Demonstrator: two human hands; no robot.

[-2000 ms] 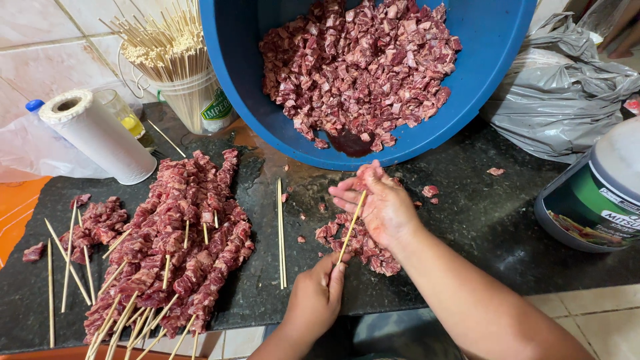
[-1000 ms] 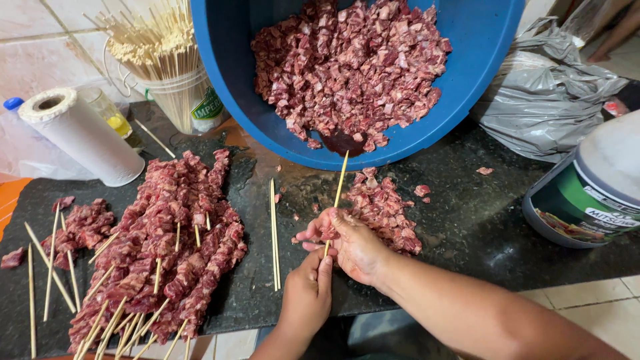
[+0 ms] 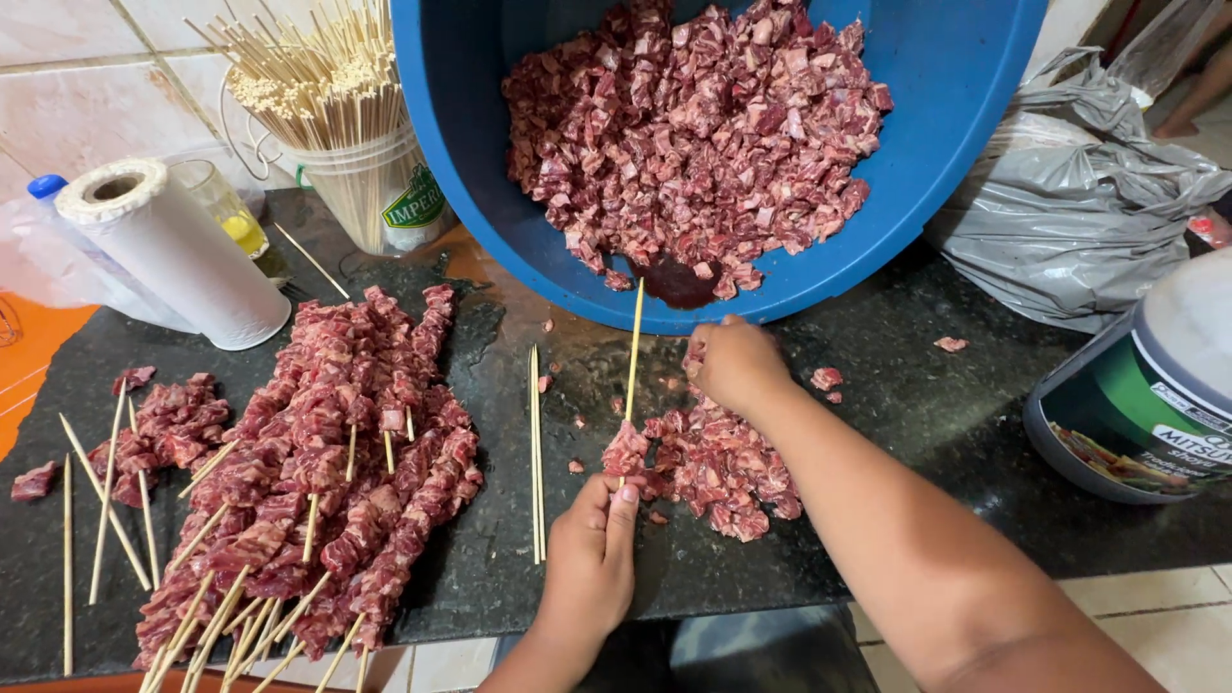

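My left hand pinches a wooden skewer near its lower end; the skewer points away from me, with a little raw meat threaded just above my fingers. My right hand is at the near rim of a blue plastic tub, above a small heap of meat cubes; its fingertips are partly hidden, so what they hold is unclear. Many cut meat cubes fill the tilted tub. Left of my left hand lie a few bare skewers, then a pile of loaded meat skewers.
At the left are a small meat heap with loose skewers, a roll of plastic bags, a glass and a bucket of skewers. A grey plastic bag and a large sauce jug stand at the right.
My right hand has moved from the skewer toward the tub's rim. Meat now shows on the skewer, which looked bare one second ago. My left hand still holds its lower end.
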